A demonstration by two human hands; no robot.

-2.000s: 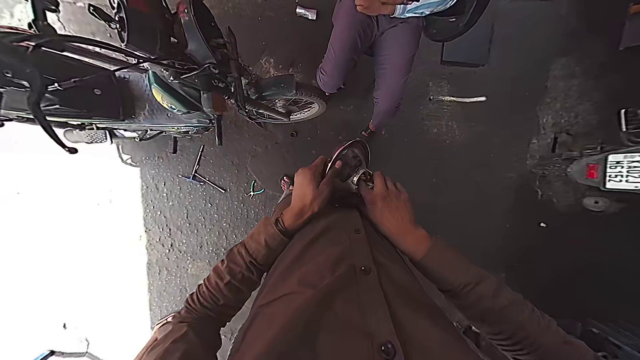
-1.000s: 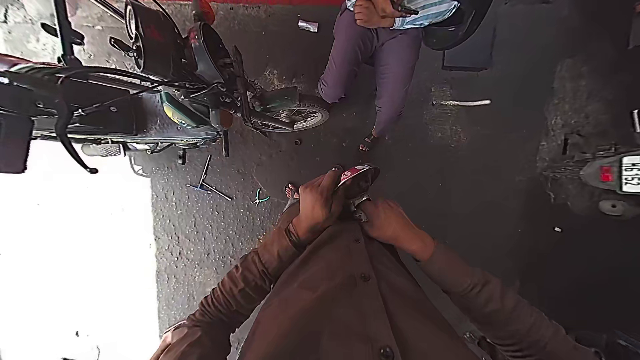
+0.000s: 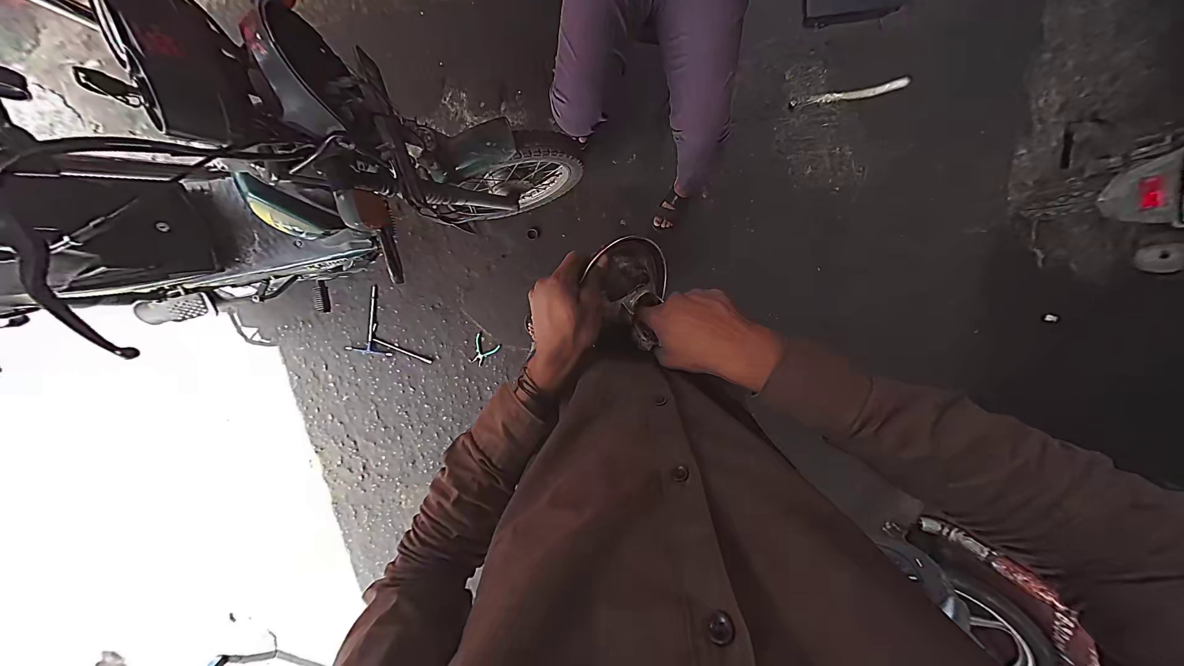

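Observation:
Close to my body I hold a round, dark metal part with a bright rim, perhaps a motorcycle part; its exact kind is unclear. My left hand grips its left edge. The fingers of my right hand are closed around a small fitting at its lower right side, and their tips are partly hidden. Left of my hands, a pair of pliers with green handles lies on the ground. Farther left lies a T-handle wrench.
A motorcycle stands at the upper left, its spoked wheel towards the middle. Ahead is a person in purple trousers. Another vehicle's tail shows at the right edge, a wheel at lower right, and a pale strip on the ground.
The round part is turned: a second ago its reddish outer side showed, and now its open, rimmed side faces up. Both hands remain on it. The view has shifted somewhat.

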